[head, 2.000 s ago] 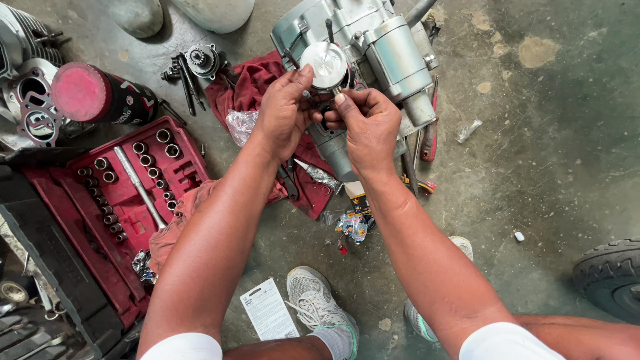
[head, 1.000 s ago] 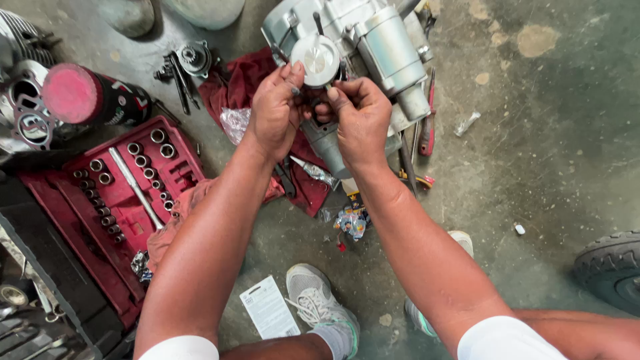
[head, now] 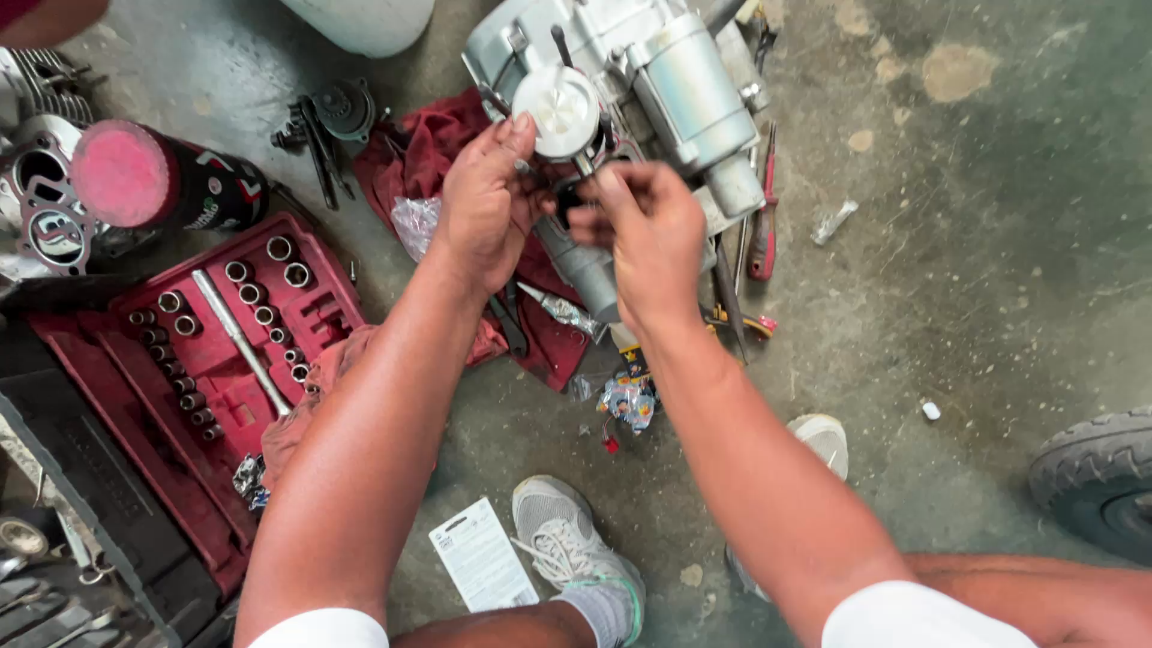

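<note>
A silver metal piston sits over the metal engine, its round crown facing me. My left hand grips the piston's lower left edge with thumb and fingers. Just right of it, my right hand pinches a small metal pin at the piston's lower side; its fingers are slightly blurred. Dark studs stand beside the piston. A cylindrical metal motor is fixed on the engine's right. Behind my fingers, the opening under the piston is largely hidden.
A red socket set case lies left, near a spray can and a cylinder with a gasket. A red cloth lies under the engine. A red-handled screwdriver and foil tube are nearby. A tire stands right.
My right hand has shifted slightly at the piston's lower side, and its fingers are more spread. My left hand stays on the piston. Part of a reddish object or body part now shows at the top left.
</note>
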